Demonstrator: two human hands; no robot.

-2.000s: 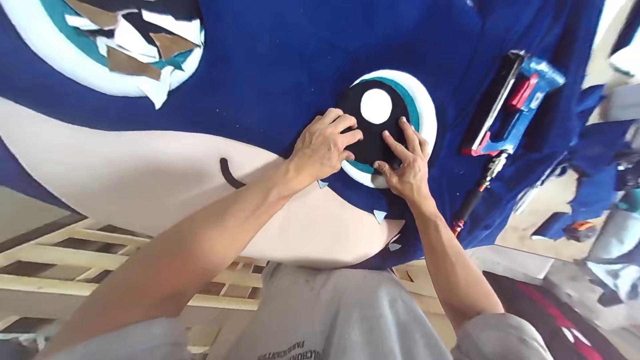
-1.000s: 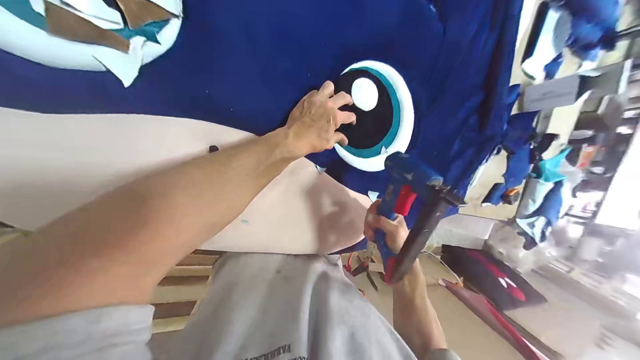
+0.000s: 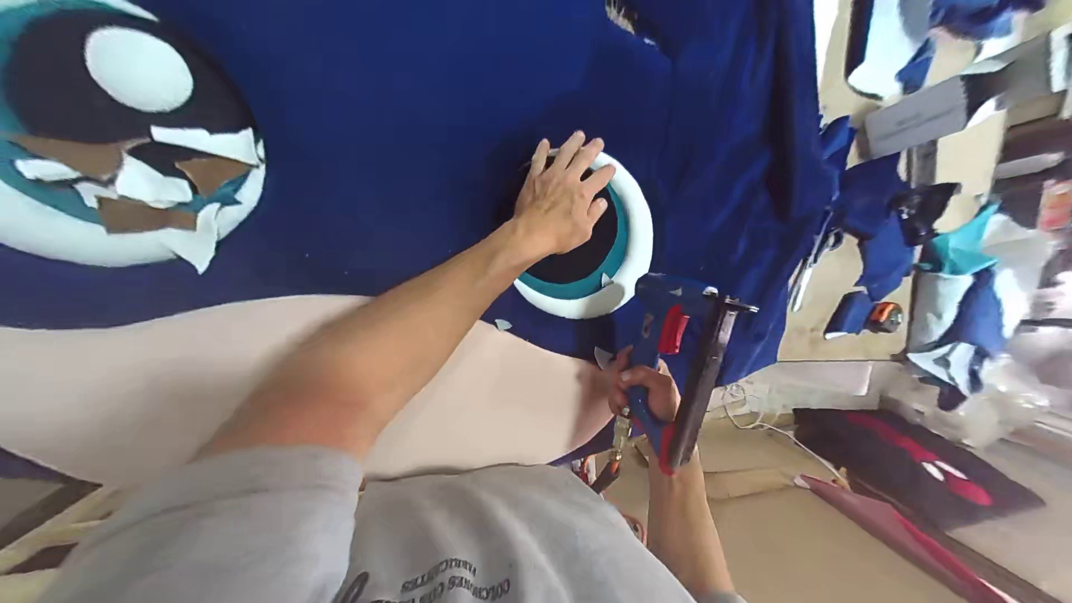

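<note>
My left hand point(image 3: 559, 199) lies with spread fingers on the upper part of a fabric eye point(image 3: 632, 243) with white, teal and black layers. The eye is on a large blue fabric piece point(image 3: 402, 126) with a pale pink fabric section point(image 3: 494, 402) below. My right hand point(image 3: 649, 387) grips the handle of a blue and red pneumatic stapler point(image 3: 691, 360), just below and right of the eye. A hose fitting point(image 3: 621, 435) hangs from its handle. Small pale scraps lie near the eye's lower rim.
A second fabric eye point(image 3: 134, 59) at upper left bears white and brown scraps point(image 3: 151, 184). On the right, a work surface holds scissors point(image 3: 808, 266), an orange tape measure point(image 3: 885, 316) and blue and teal fabric offcuts point(image 3: 963, 243). A dark cushion-like piece point(image 3: 921, 469) lies at lower right.
The stapler lay on the blue fabric right of the eye two seconds ago; my right hand has left the eye and taken hold of it. My left hand has stayed on the eye.
</note>
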